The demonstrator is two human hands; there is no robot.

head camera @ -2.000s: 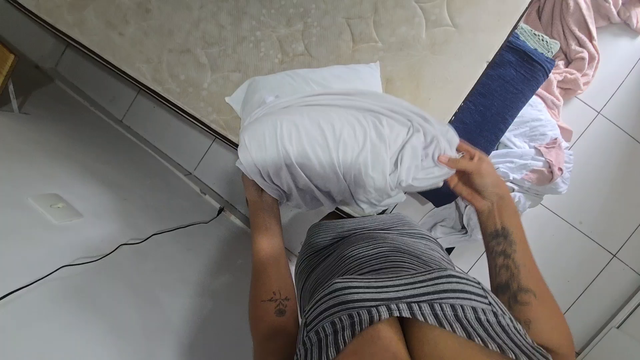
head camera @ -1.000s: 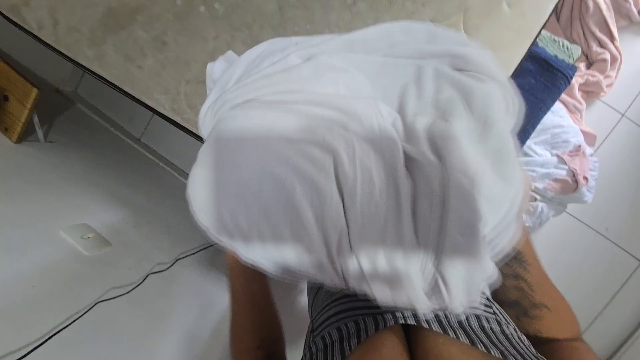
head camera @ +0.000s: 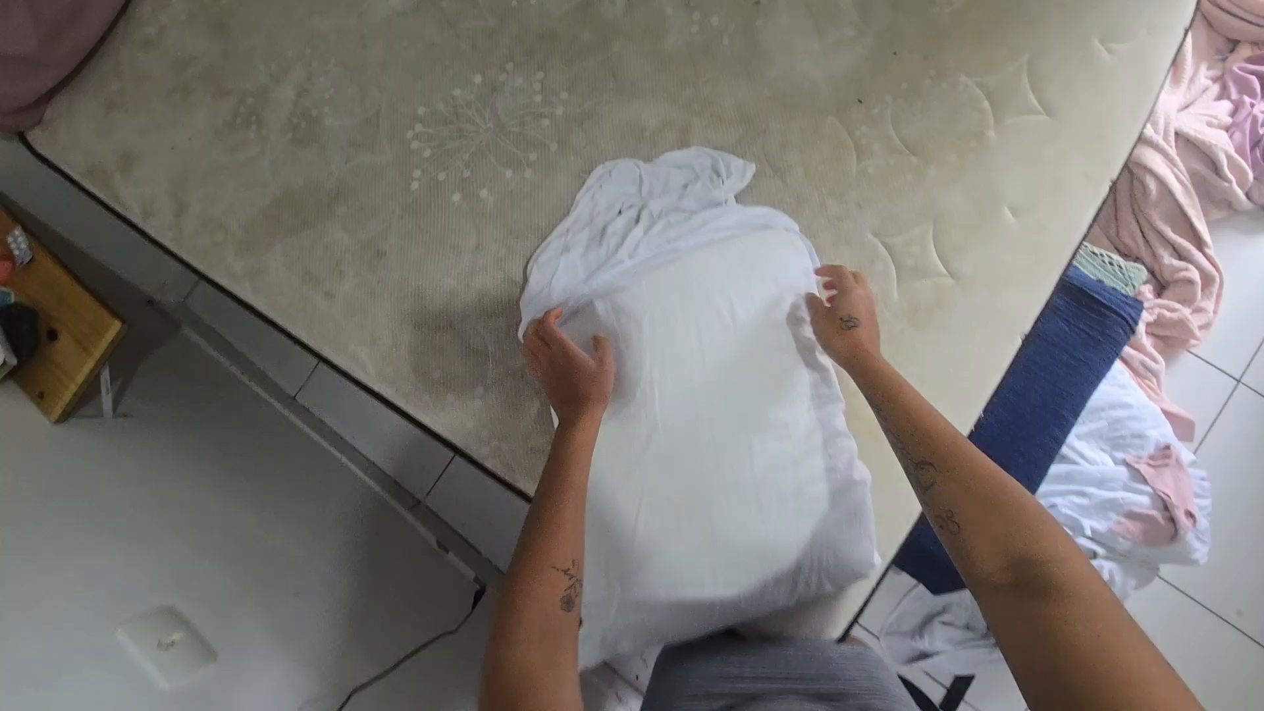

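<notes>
A white pillow (head camera: pixel 721 434) lies on the corner of a bare, stained mattress (head camera: pixel 365 197), its near end close to my body. A white pillowcase (head camera: pixel 662 197) is bunched over its far end. My left hand (head camera: pixel 571 365) rests at the pillow's left edge, by the rim of the cloth, thumb apart from the fingers. At the right edge, my right hand (head camera: pixel 844 311) touches the side of the pillow and cloth with bent fingers; whether it pinches the fabric is not clear.
Right of the mattress are a dark blue cloth (head camera: pixel 1057 385), a pink blanket (head camera: pixel 1165 188) and white bedding (head camera: pixel 1106 474) on the tiled floor. A wooden piece of furniture (head camera: pixel 74 346) stands at the left. A wall outlet plate (head camera: pixel 166 645) and a dark cable (head camera: pixel 415 647) are at lower left.
The white cloth, spread wide in front of me one second ago, is now bunched at the pillow's far end. Both hands have moved forward over the mattress. The view shows more of the mattress.
</notes>
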